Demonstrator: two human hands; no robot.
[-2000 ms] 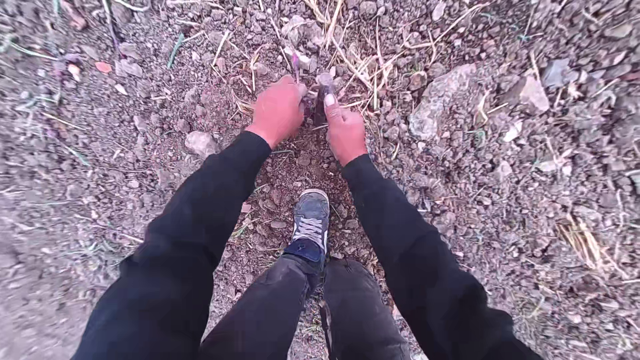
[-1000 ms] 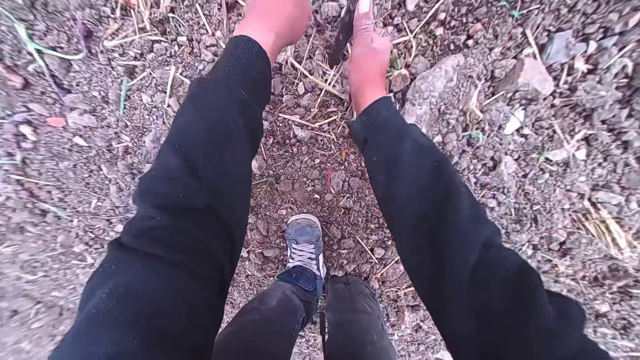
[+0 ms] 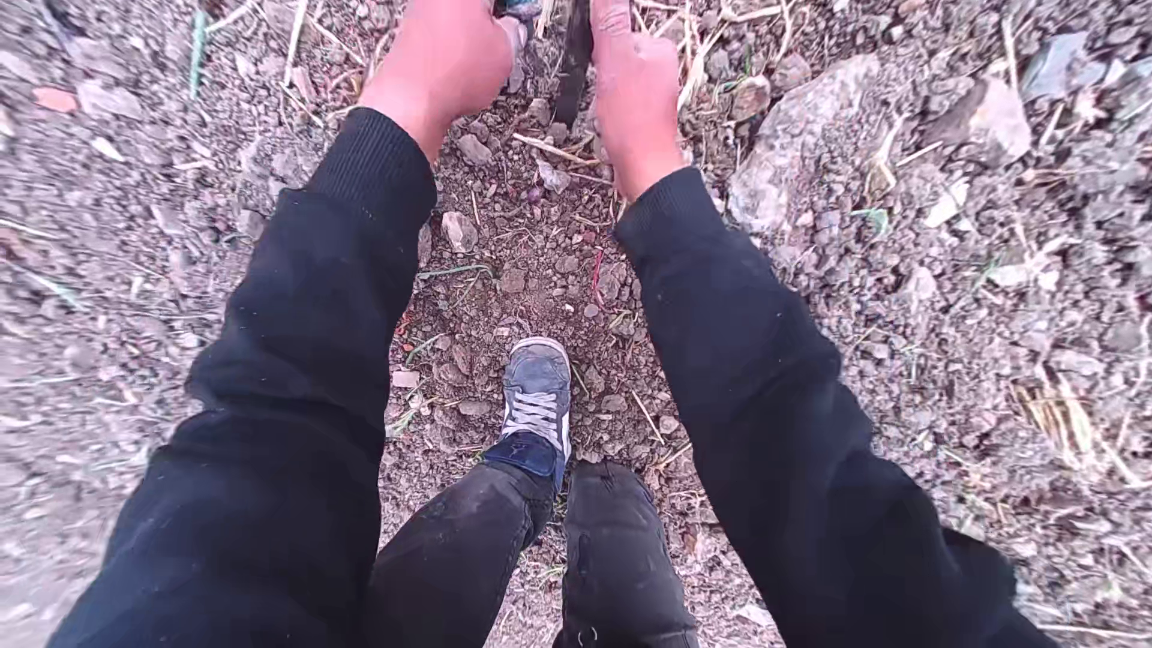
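At the top edge of the head view, my left hand (image 3: 450, 63) is curled, its fingertips cut off by the frame; a bit of something teal and dark shows at them, too little to name. Beside it on the right, my right hand (image 3: 634, 85) grips a dark, flat, narrow tool (image 3: 574, 67), with the thumb stretched upward along it. The tool's lower end points down at the stony soil (image 3: 540, 270) between both wrists. Its upper part lies out of frame. Dry straw (image 3: 562, 151) lies just below the tool's lower end.
A large pale rock (image 3: 792, 135) sits right of my right hand, with an angular stone (image 3: 994, 117) farther right. My grey sneaker (image 3: 537, 387) stands on the soil below my hands. A clump of dry stalks (image 3: 1062, 418) lies at the right.
The view has shifted, so both hands now sit at the top edge, where two seconds ago they were fully in frame. The dark tool remains in my right hand.
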